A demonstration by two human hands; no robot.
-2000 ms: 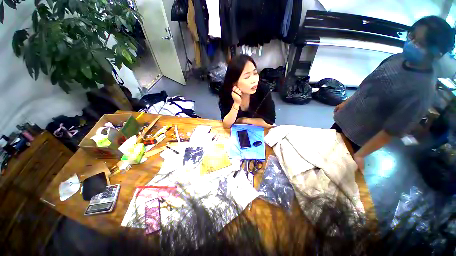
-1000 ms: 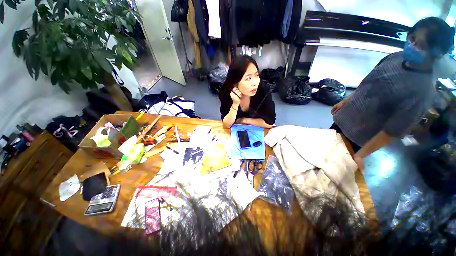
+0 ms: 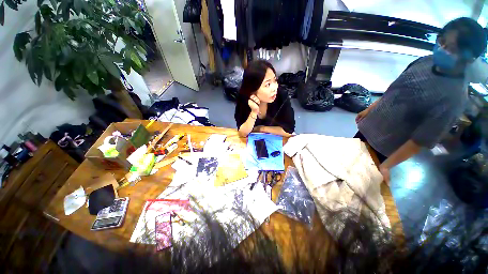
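Neither of my hands shows. Dark hair-like strands blur the bottom of the view and hide the near part of the table. White paper sheets (image 3: 214,214) lie mid-table, with a pink-red edged phone-shaped item (image 3: 164,230) at their near left. A yellow sheet (image 3: 230,170) lies at their far side. A blue folder (image 3: 274,160) holds a dark phone (image 3: 260,149) and a small dark oval item (image 3: 275,153). Dark scissor-like loops (image 3: 270,176) lie below it. A grey-blue polybag (image 3: 296,198) lies beside a large beige cloth (image 3: 342,176).
A calculator (image 3: 111,214), a black pouch (image 3: 101,199) and an open cardboard box (image 3: 115,144) with tools beside it are at the left. A seated person (image 3: 265,107) leans on the far edge. A masked person (image 3: 417,101) stands at the right, one hand by the cloth.
The seated person's head has turned toward the standing person since the earliest frame. The things on the table have not visibly moved.
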